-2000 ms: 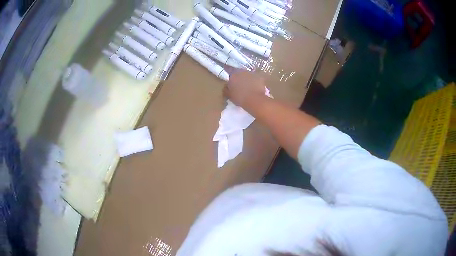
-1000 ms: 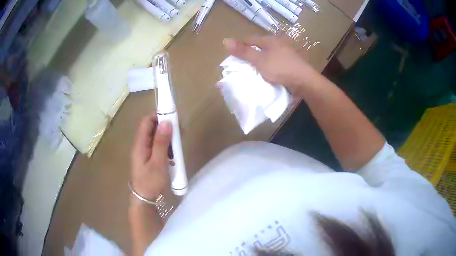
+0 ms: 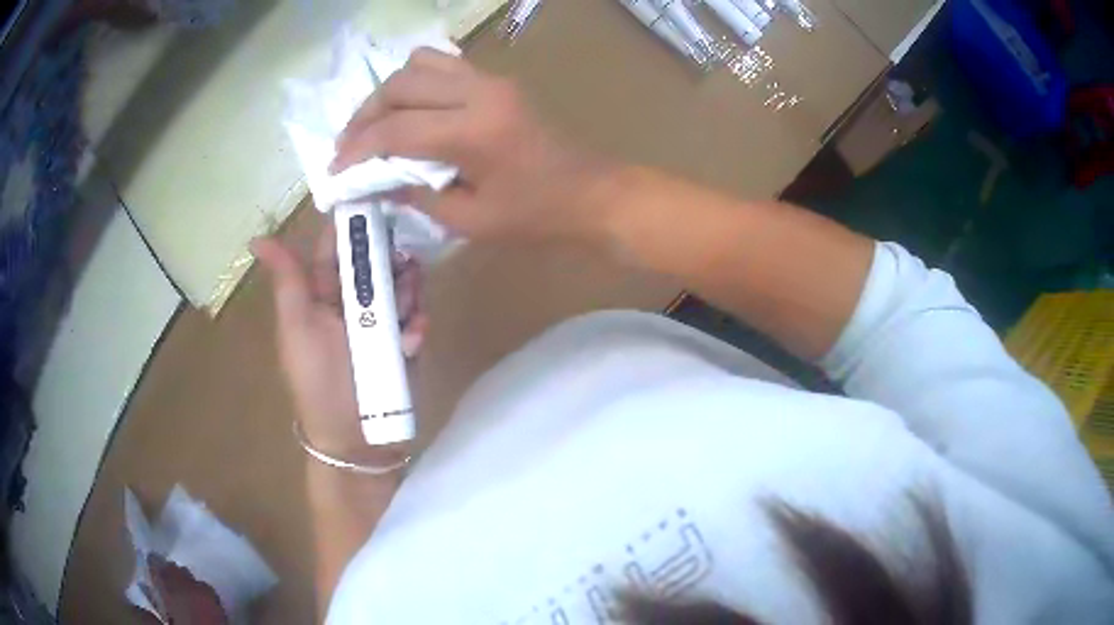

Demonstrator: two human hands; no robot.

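Observation:
A white pen-shaped device [image 3: 376,354] lies along my left palm, its dark button strip facing up and its rounded end toward me. My left hand [image 3: 320,324] is under it, with fingers around its right side. My right hand [image 3: 489,147] holds a crumpled white wiping cloth [image 3: 336,104] around the device's far end. The cloth hides that end and its cap.
More white devices [image 3: 684,27] lie at the top edge on the brown surface [image 3: 574,116]. The cream sheet [image 3: 189,183] is at left. Another person's hand [image 3: 186,596] with a white cloth [image 3: 208,543] shows at bottom left. A yellow crate [image 3: 1075,366] stands at right.
My right hand first reached among the devices, then held the cloth apart from the device. It has now moved left and wrapped the cloth over the device's far end. The button strip now faces up.

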